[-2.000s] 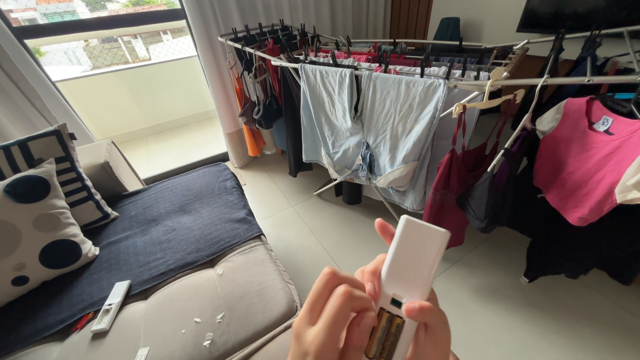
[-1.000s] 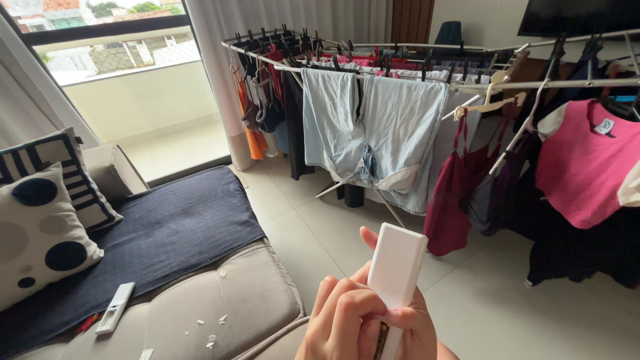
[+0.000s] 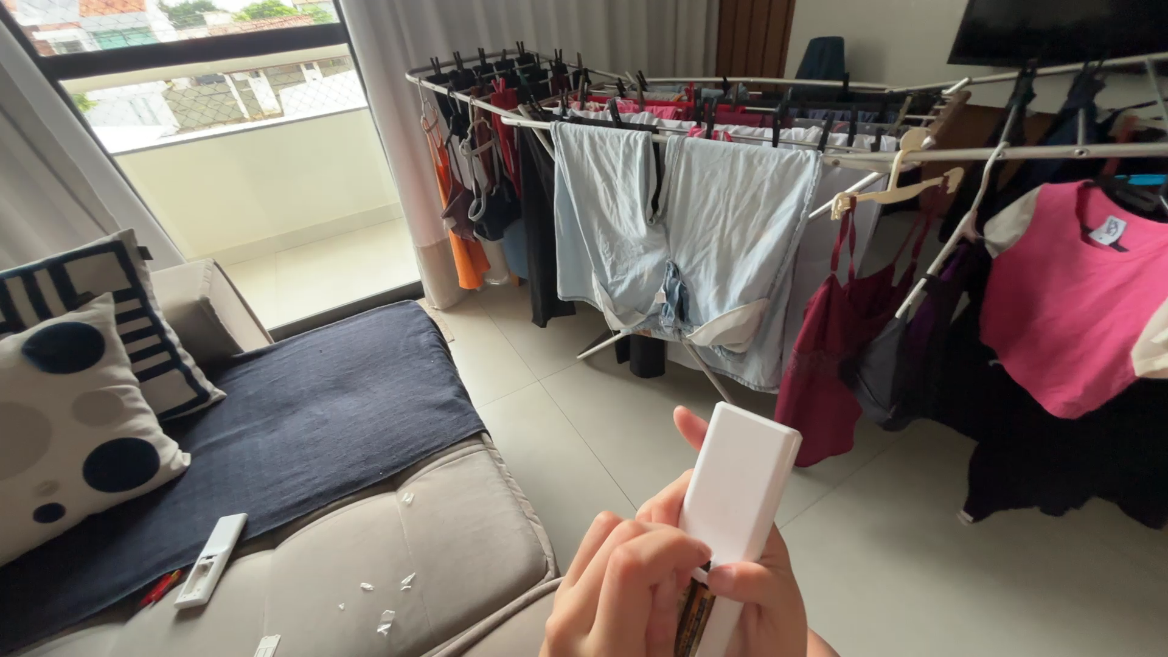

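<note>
A white plastic remote control (image 3: 741, 484) is held up at the lower middle, its smooth face toward me. Near its lower end the battery compartment (image 3: 695, 613) shows, with batteries in it partly hidden by fingers. My left hand (image 3: 630, 584) bends its fingers over the compartment's edge. My right hand (image 3: 766, 593) grips the remote from behind and the right, thumb on its side. On the sofa lie a second white remote-like casing (image 3: 212, 558) with an opening in it and, beside it, a small red tool (image 3: 161, 589), perhaps a screwdriver.
The beige sofa (image 3: 310, 584) bears white scraps (image 3: 386, 622), a white piece (image 3: 267, 646), a dark blue cover (image 3: 365, 392) and patterned cushions (image 3: 82, 429). Drying racks (image 3: 858, 160) with clothes stand ahead on the tiled floor (image 3: 547, 429). A balcony lies beyond the glass door at left.
My left fingers have closed in over the remote's battery compartment, which showed more openly two seconds ago. The remote has come down a little in view.
</note>
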